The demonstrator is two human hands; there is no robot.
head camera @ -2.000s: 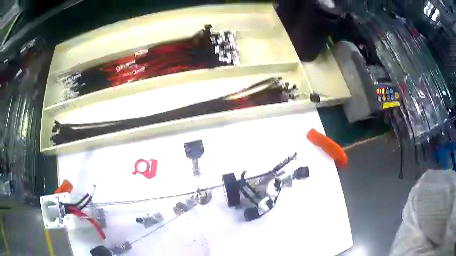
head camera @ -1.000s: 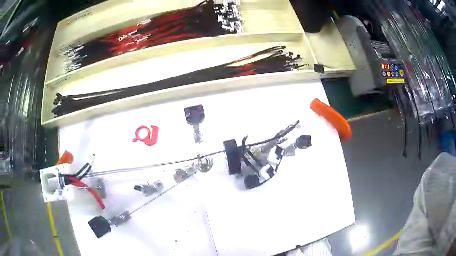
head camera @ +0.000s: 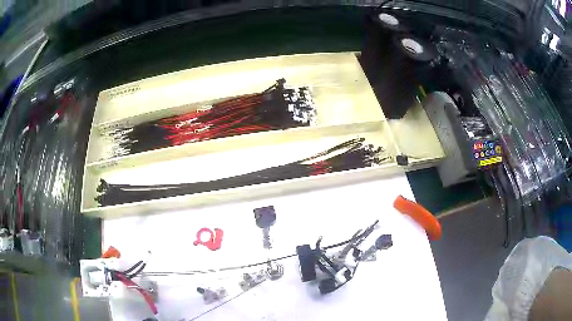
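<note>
A wire harness lies across the white layout board (head camera: 376, 200). Its white connector housing (head camera: 97, 278) is at the board's left end, with red and black wires leaving it. Thin wires run right to a black block (head camera: 307, 262) and several black connectors, one of them a dark connector (head camera: 384, 241) at a branch end. Small silvery fixtures (head camera: 253, 280) stand along the wires. A red ring-shaped part (head camera: 209, 238) and a black piece (head camera: 264, 217) lie above them. Neither of my hands shows clearly. Pale cloth and some skin show at the lower right edge; whose they are I cannot tell.
A cream parts tray (head camera: 248, 196) beyond the board holds red-black leads (head camera: 207, 122) and black leads (head camera: 238, 180). Black tape rolls (head camera: 389, 69) and a grey box with buttons (head camera: 455, 141) are at right. Orange clamps (head camera: 417, 216) grip the board. Clear plastic trays flank both sides.
The view has tilted up, so board and tray sit lower and the tape rolls show. A pale shape at the bottom edge has left the picture. The harness looks unmoved on the board.
</note>
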